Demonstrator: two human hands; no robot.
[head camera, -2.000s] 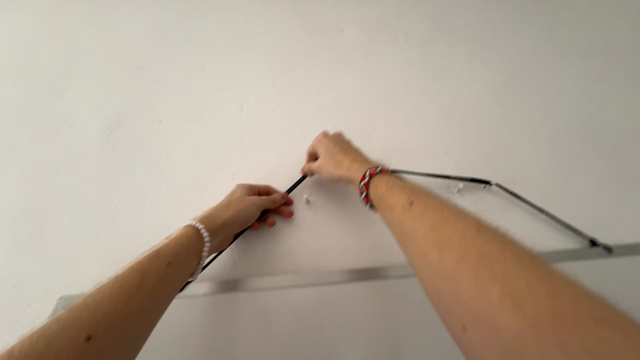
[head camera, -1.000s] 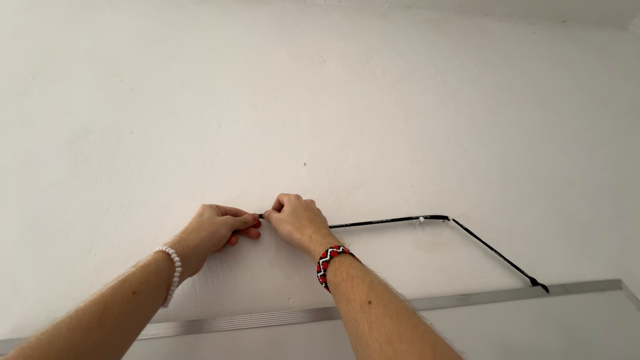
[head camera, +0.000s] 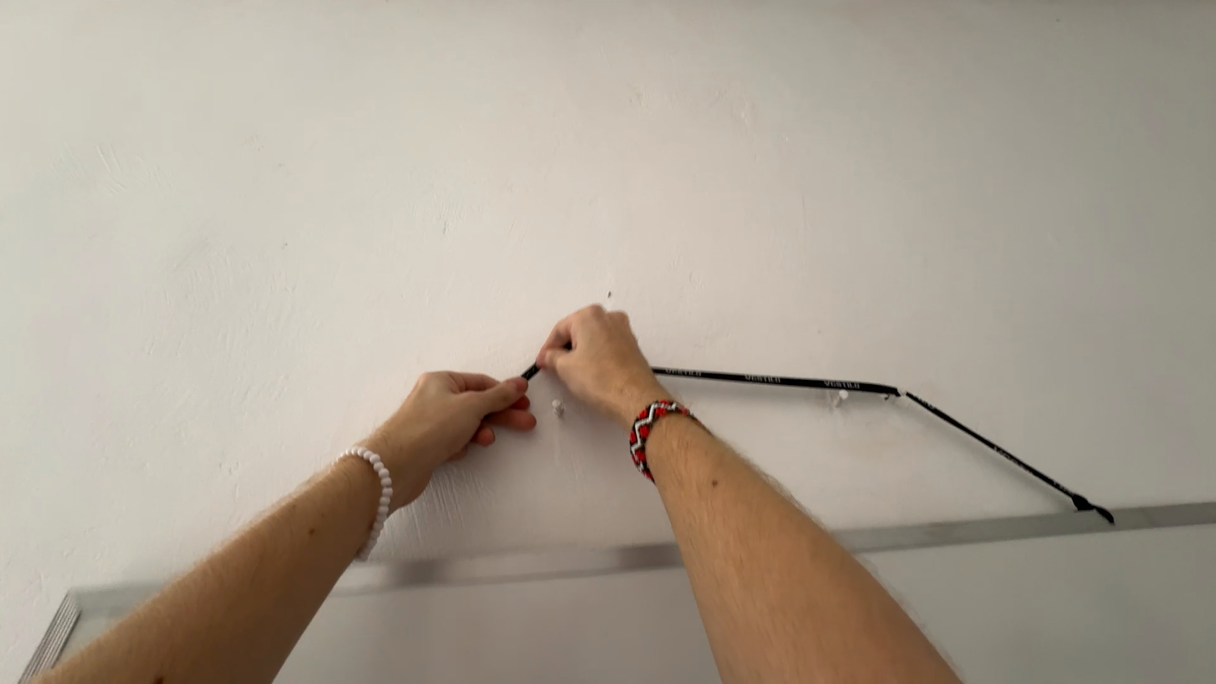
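A narrow black strap (head camera: 769, 380) with white lettering runs along the wall, bends at a small white fixing (head camera: 902, 392) and slopes down to a knot (head camera: 1081, 503) at the metal frame's top edge. My left hand (head camera: 465, 413), with a white bead bracelet at its wrist, pinches the strap between thumb and forefinger. Close by, up and to the right, my right hand (head camera: 594, 356) grips the same strap with its fingertips; a red, black and white woven bracelet is on that wrist. A small white wall hook (head camera: 558, 408) sits below and between the hands.
The metal frame (head camera: 950, 534) of a whitish board crosses the lower view, with its left corner at the lower left. Another small white hook (head camera: 840, 399) sits just under the strap at right. A small dark mark (head camera: 610, 294) is on the wall above my right hand.
Both hands keep hold of the strap. The short length between them, nearly level a second ago, now slants up to my right hand. The view has shifted.
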